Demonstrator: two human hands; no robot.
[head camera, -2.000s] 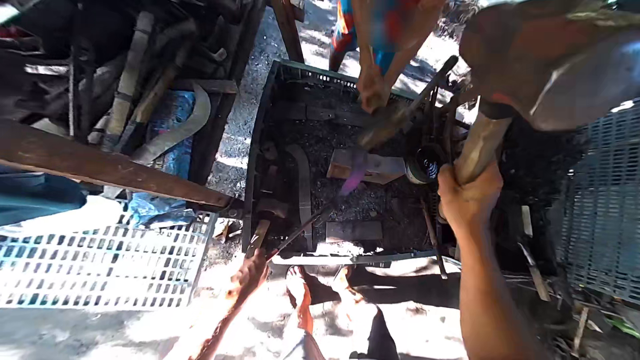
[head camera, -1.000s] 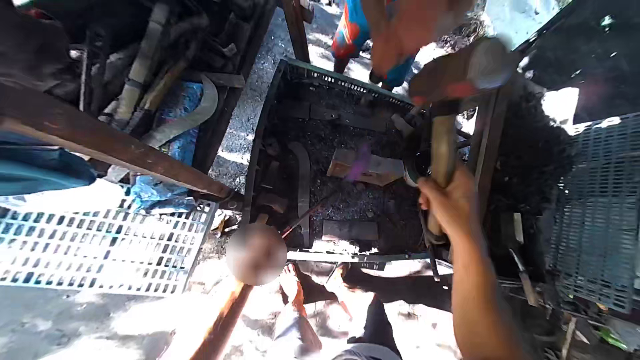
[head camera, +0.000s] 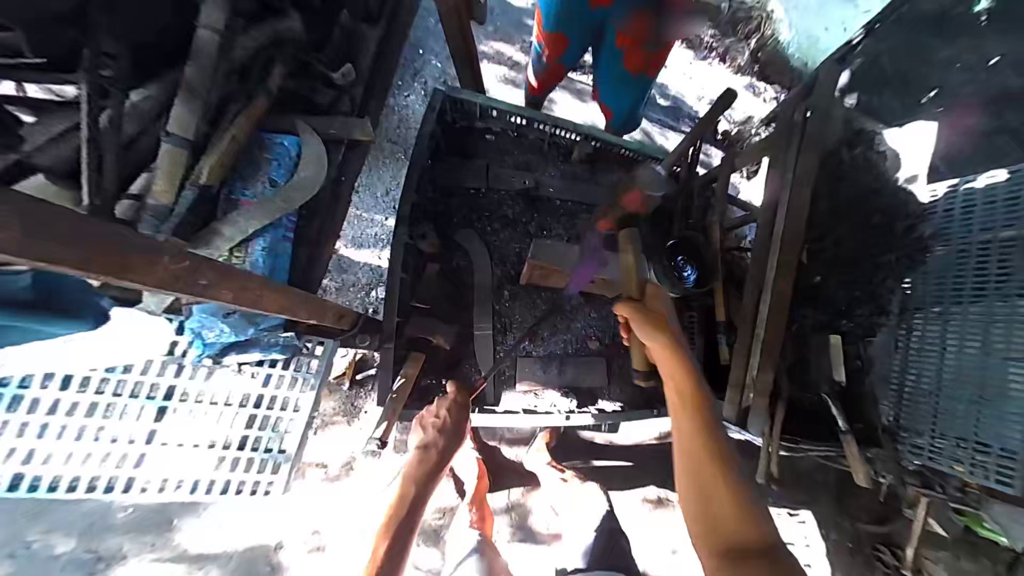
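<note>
My left hand (head camera: 440, 424) is closed around the near end of a thin dark metal rod (head camera: 520, 342). The rod reaches up and right to a purplish, blurred piece (head camera: 588, 262) over a wooden block (head camera: 550, 264). My right hand (head camera: 652, 320) grips the wooden handle of a hammer (head camera: 632, 264), whose blurred head is just above the block's right part. Whether the head touches the piece cannot be told. Left of the block, a curved flat metal blade (head camera: 480, 296) lies in the dark tray (head camera: 396, 280). A flat rectangular piece (head camera: 562, 373) lies near the tray's front edge.
A round dark container (head camera: 686, 266) stands right of the block. Beyond the tray stands a person in patterned blue and red clothing (head camera: 600, 48). A wooden beam (head camera: 160, 264), curved blade (head camera: 280, 200) and plastic grate (head camera: 160, 432) are at left; wooden posts (head camera: 780, 240) and another grate (head camera: 960, 336) are at right.
My right hand has brought the hammer down from its raised position to the block. The other person's hands, seen above the tray two seconds ago, are no longer over it.
</note>
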